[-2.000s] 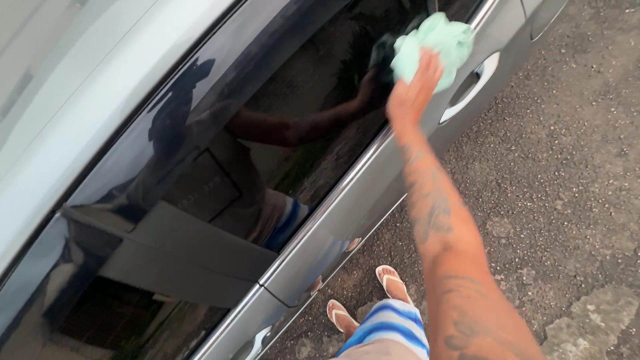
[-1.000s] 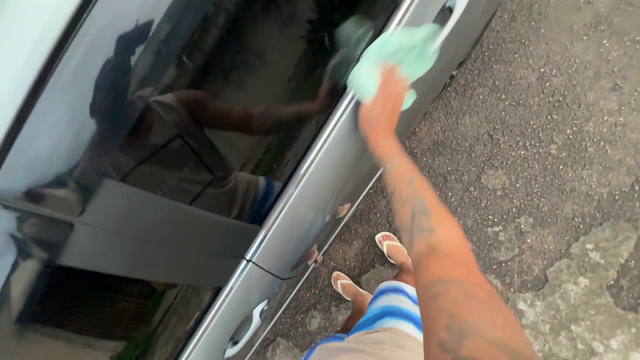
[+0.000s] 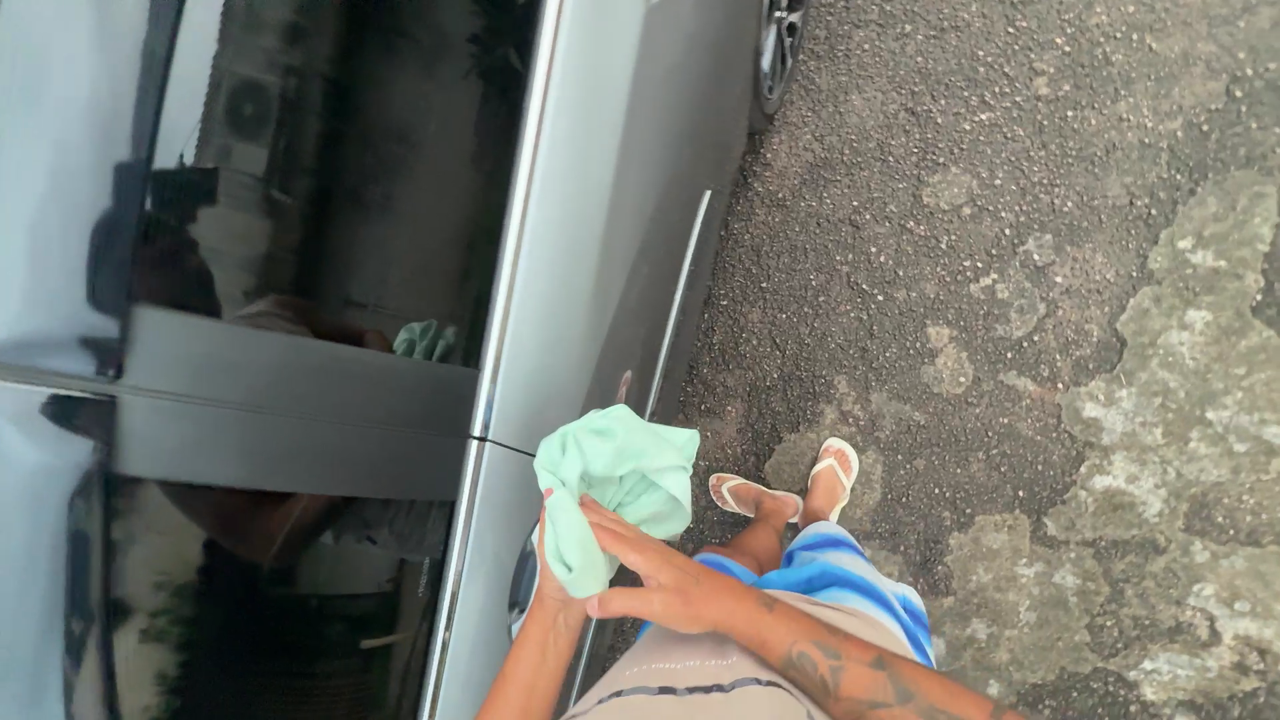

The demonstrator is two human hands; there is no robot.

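Note:
A bunched mint-green cloth (image 3: 625, 470) is between my two hands, in front of the car's grey door. My left hand (image 3: 555, 565) is under and behind the cloth's near left side, its fingers mostly hidden by the fabric. My right hand (image 3: 660, 580) lies against the cloth's lower edge from the right, fingers stretched out and thumb apart. The dark side window (image 3: 400, 200) of the car reflects the cloth and part of an arm. A bright trim strip (image 3: 513, 230) runs along the bottom of the glass.
A door handle (image 3: 523, 580) is partly behind my left hand. The car's wheel (image 3: 778, 55) is at the top. My feet in white flip-flops (image 3: 845, 462) stand on rough asphalt (image 3: 880, 250) beside the car, with worn pale patches (image 3: 1180, 400) at the right.
My right hand has come back from the upper part of the door with the cloth, toward my body. My left hand, out of view before, now touches the cloth too.

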